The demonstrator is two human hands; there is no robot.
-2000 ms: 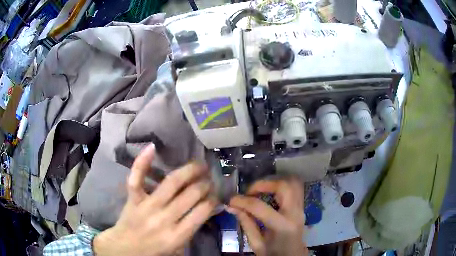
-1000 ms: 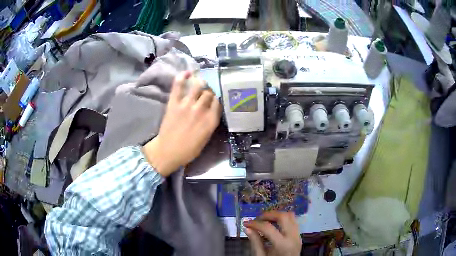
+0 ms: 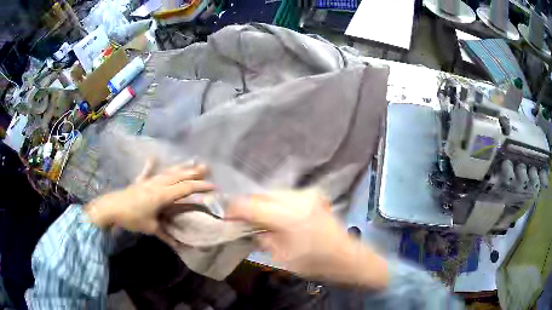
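The grey-brown garment (image 3: 290, 130) lies heaped left of the overlock machine (image 3: 481, 142), off its pale bed plate (image 3: 411, 163). My left hand (image 3: 151, 197) lies on the near end of the cloth, fingers spread, thumb side by a folded edge. My right hand (image 3: 296, 233) is blurred and grips the cloth edge beside it. Between the hands a rolled or folded part of the garment (image 3: 206, 233) hangs over the front edge. The fingertips of both hands are partly hidden in the cloth.
Markers (image 3: 125, 75), a cardboard piece (image 3: 103, 85) and tangled white cords lie at the left. Thread trimmings on a blue patch (image 3: 423, 251) lie before the machine. The olive-green panel (image 3: 529, 266) hangs at the far right. A white board (image 3: 381, 21) stands behind.
The view has swung left, so the machine now sits at the right. The garment is off the machine bed. Both hands have moved left onto its near end, and my right hand now holds cloth.
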